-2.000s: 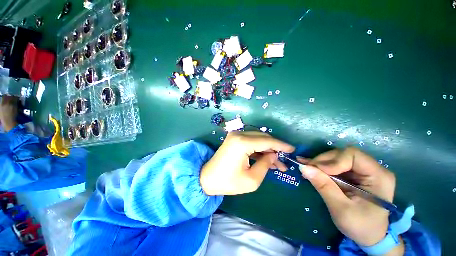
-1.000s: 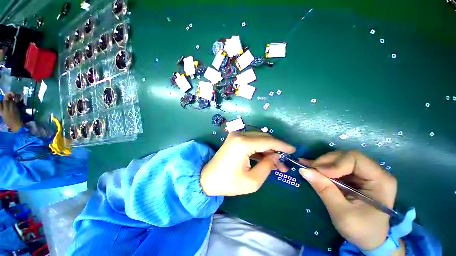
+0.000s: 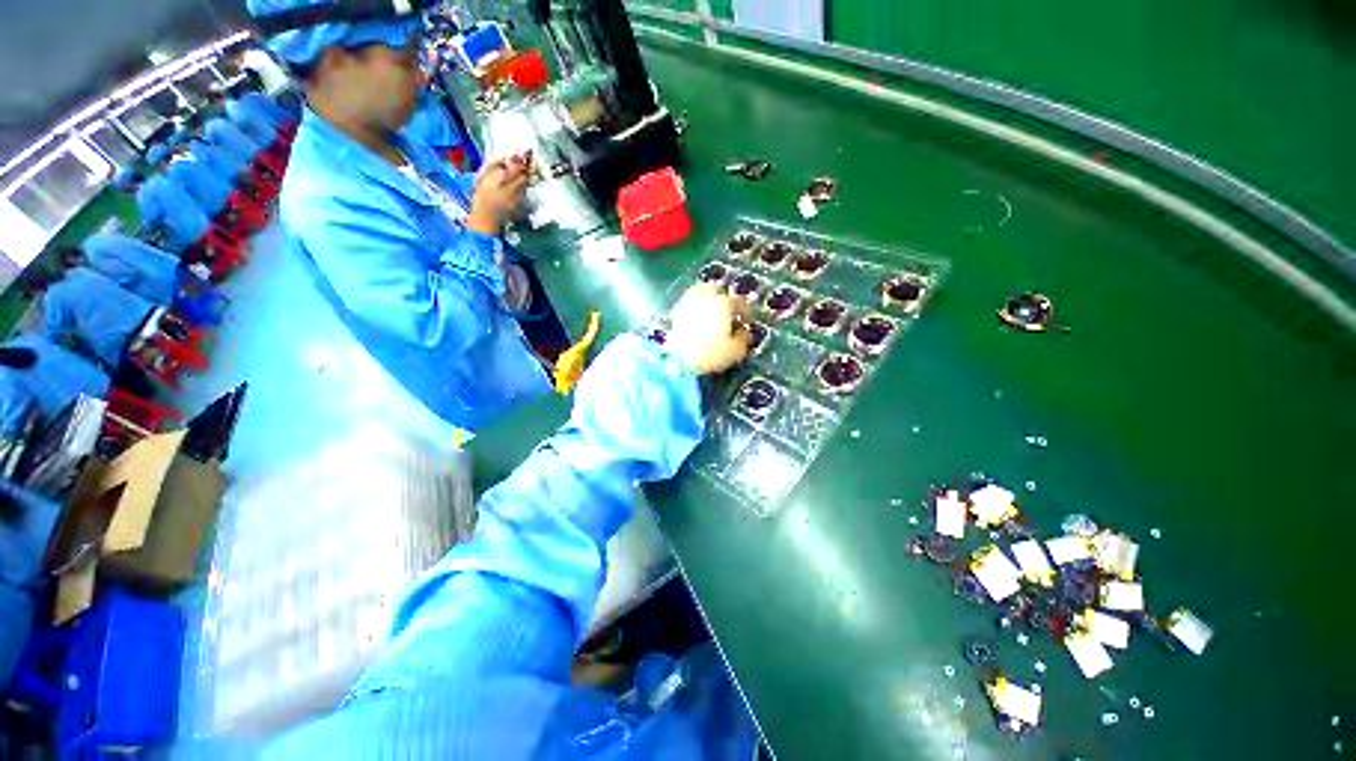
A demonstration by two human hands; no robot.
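My left hand [image 3: 711, 330] is over the clear blister tray [image 3: 776, 464], its fingers down at the round cases near the tray's left side. The fingertips are partly hidden, so I cannot tell if they grip a case. Round dark-centred watch cases [image 3: 840, 372] with shiny rims sit in rows in the tray. My right hand is out of the picture. A pile of circuit boards with white batteries [image 3: 1037, 559] lies on the green mat at lower right.
A worker in a blue smock [image 3: 402, 283] sits beyond the tray. A red bin [image 3: 654, 208] stands beside a black fixture [image 3: 622, 134]. A yellow-handled tool [image 3: 577, 354] lies left of the tray. A single round case part [image 3: 1026, 311] lies right of it. Tiny white pads are scattered near the batteries.
The view has swung left and up. My left hand has left the small work by the tweezers and reached out to the tray. My right hand and the tweezers have gone out of view.
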